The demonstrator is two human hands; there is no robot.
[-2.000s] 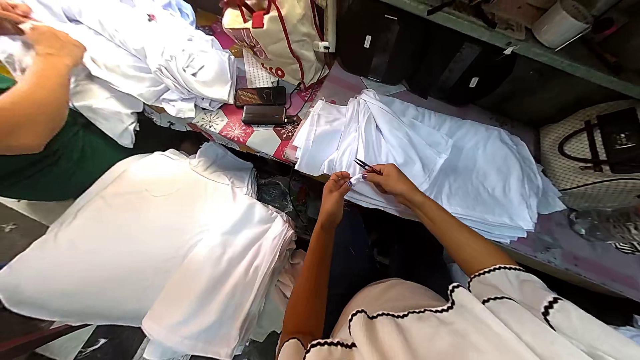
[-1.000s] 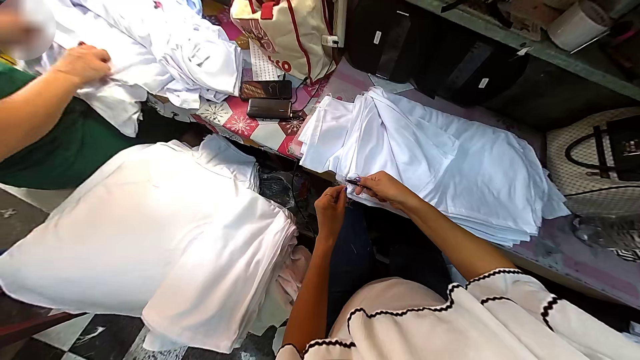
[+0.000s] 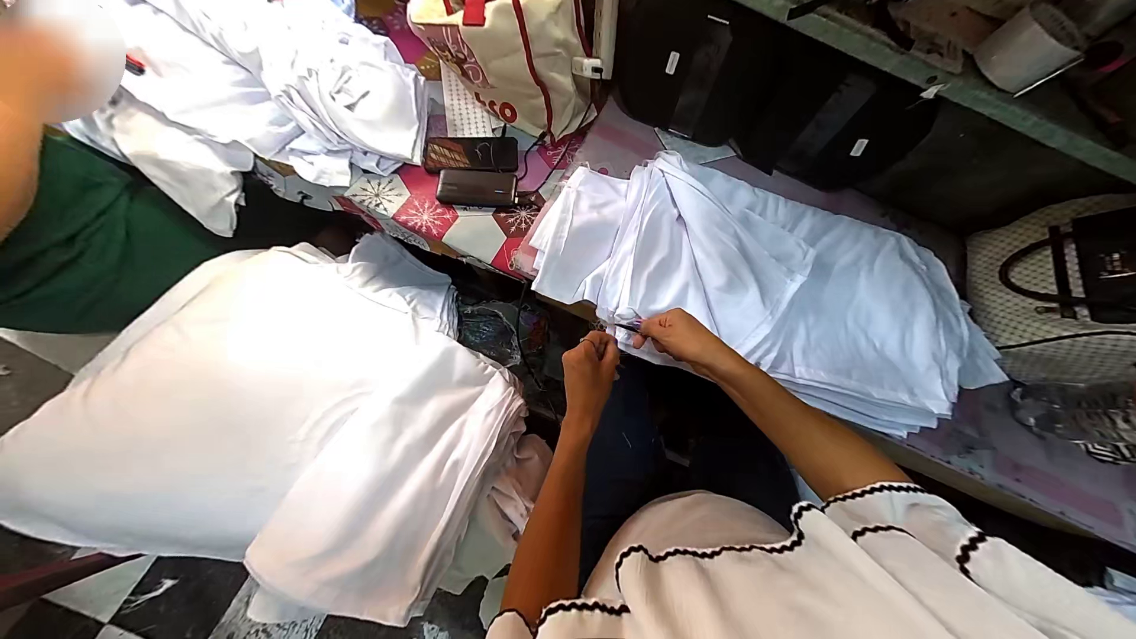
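Note:
A stack of white fabric garments (image 3: 852,302) lies on the table in front of me, its upper layer folded and draped toward the near edge. At that edge my right hand (image 3: 679,339) is closed on a small dark cutting tool (image 3: 627,327), which looks like thread snips. Its tip points left, close to the cloth's corner. My left hand (image 3: 590,364) is just left of the tip, fingers pinched together; a thread or bit of cloth between them is too small to make out. Another pile of white garments (image 3: 266,382) lies at lower left.
Beyond the left pile, a person in green (image 3: 106,240) works at more white garments (image 3: 346,89). A phone (image 3: 470,153), a power bank (image 3: 477,188) and a canvas bag (image 3: 532,62) sit on the patterned tablecloth (image 3: 426,213). A handbag (image 3: 1065,266) and plastic bottle (image 3: 1074,408) are at right.
The dark tool was raised with its blades apart two seconds ago; it is now lower, by the cloth edge. The other person's hand has moved up at the far left.

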